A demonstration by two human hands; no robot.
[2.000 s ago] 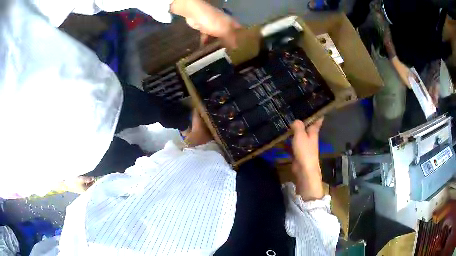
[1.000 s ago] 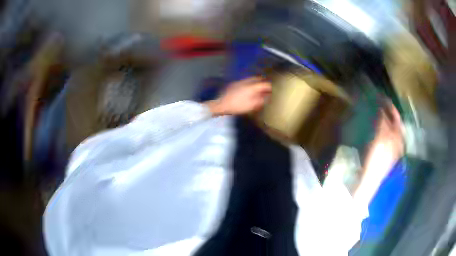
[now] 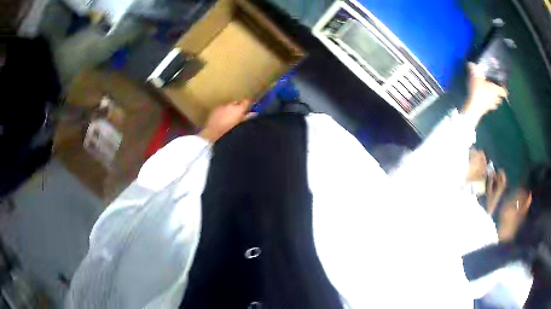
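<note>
An open brown carton [image 3: 241, 57] is at the upper left of centre. One black box with a white edge [image 3: 172, 67] stands inside its far-left side; the rest of the visible inside is bare cardboard. My left hand [image 3: 228, 116] is at the carton's near rim, with its fingers closed on the edge. My right hand [image 3: 485, 93] is stretched out to the upper right over the green bench and grips a small dark object [image 3: 494, 60], too blurred to identify.
A bench scale with a blue platform [image 3: 417, 30] and white display panel [image 3: 386, 63] lies between my hands. Another person's hands [image 3: 492, 187] are at the right. A closed-looking brown carton [image 3: 103, 133] and a red piece [image 3: 158, 133] are at the left.
The view has swung from the carton packed with black boxes to the scale and a nearly bare carton. My left hand is now at this carton; my right hand has reached out over the bench.
</note>
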